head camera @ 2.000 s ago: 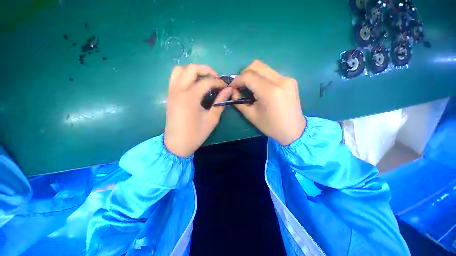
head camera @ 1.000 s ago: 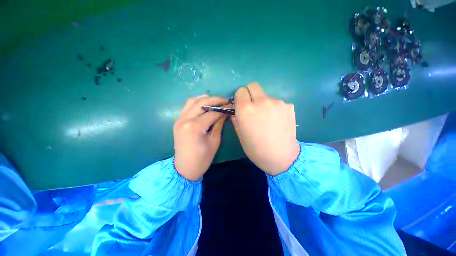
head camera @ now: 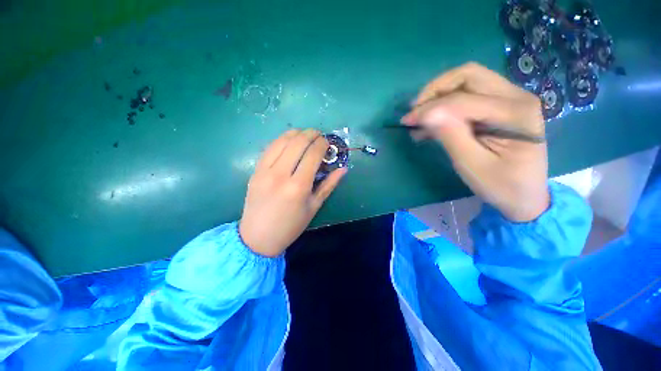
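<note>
My left hand [head camera: 284, 190] holds a round unit [head camera: 333, 153] between thumb and fingers, low over or on the green bench. The unit is a dark disc with a pale centre ring and clear shiny edges. A short reddish lead runs right from it to a small white-and-dark end piece [head camera: 370, 150]. My right hand [head camera: 484, 130], blurred, is to the right of the unit and apart from it. It holds dark tweezers [head camera: 513, 133] whose thin dark tip points left toward the unit. My fingers cover the middle of the tweezers and the unit's left side.
A cluster of similar units [head camera: 527, 64] lies at the upper right, partly behind my right hand. Small black crumbs [head camera: 140, 98] lie at left. A dark reddish scrap [head camera: 225, 89] and clear rings [head camera: 257, 98] lie ahead. A white box [head camera: 605, 185] is below the bench's right edge.
My hands were together around the work; my right hand has moved right with the tweezers. The unit and its lead now show beside my left fingers. Fewer units show in the cluster's front row.
</note>
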